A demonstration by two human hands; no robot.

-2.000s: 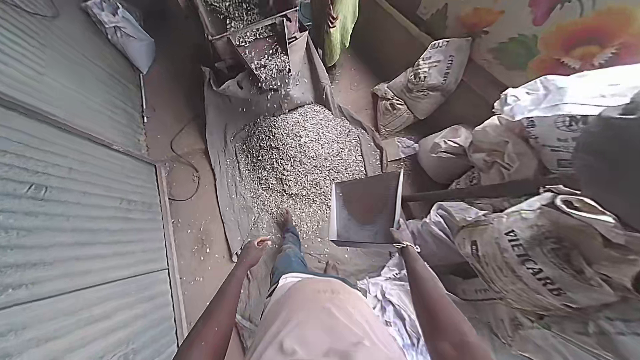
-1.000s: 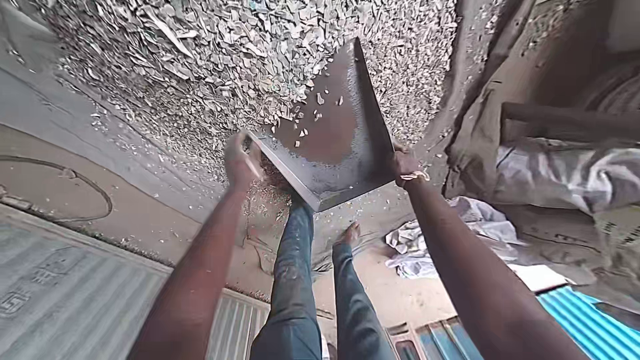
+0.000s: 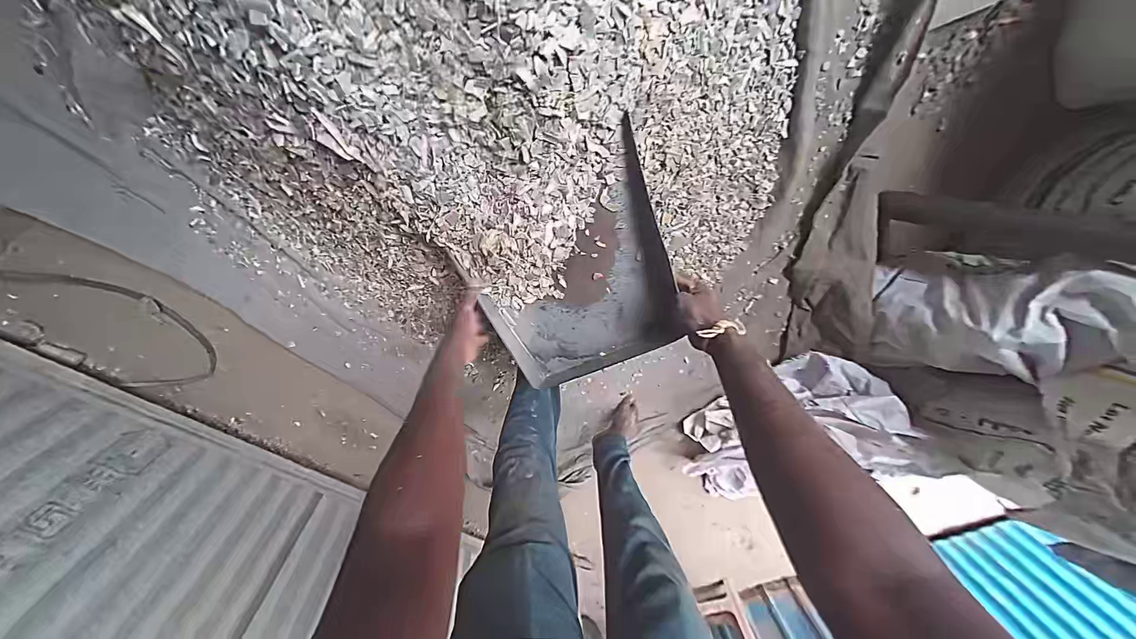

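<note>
A grey metal scoop pan [image 3: 581,333] with raised sides lies at the lower edge of a large heap of pale chips [image 3: 426,115], its open front pushed into them. Chips cover part of its left inside, and bare metal shows at the right and back. My left hand [image 3: 468,324] grips the pan's left side wall. On the right side wall my right hand [image 3: 698,311] is closed, with a pale band round the wrist. The fingers of both hands are partly hidden.
The heap rests on a grey sheet [image 3: 311,328]. Corrugated metal sheeting [image 3: 160,515] stands at lower left, near a hose or cable [image 3: 213,351]. Crumpled white sacks [image 3: 825,399] and a dark bar [image 3: 1003,217] are at right. Blue corrugated sheet [image 3: 1038,568] shows at lower right.
Two seconds ago my left hand was off the pan; now it holds the left side. The pan has gone into the heap and more chips lie in it. The view has tilted down closer.
</note>
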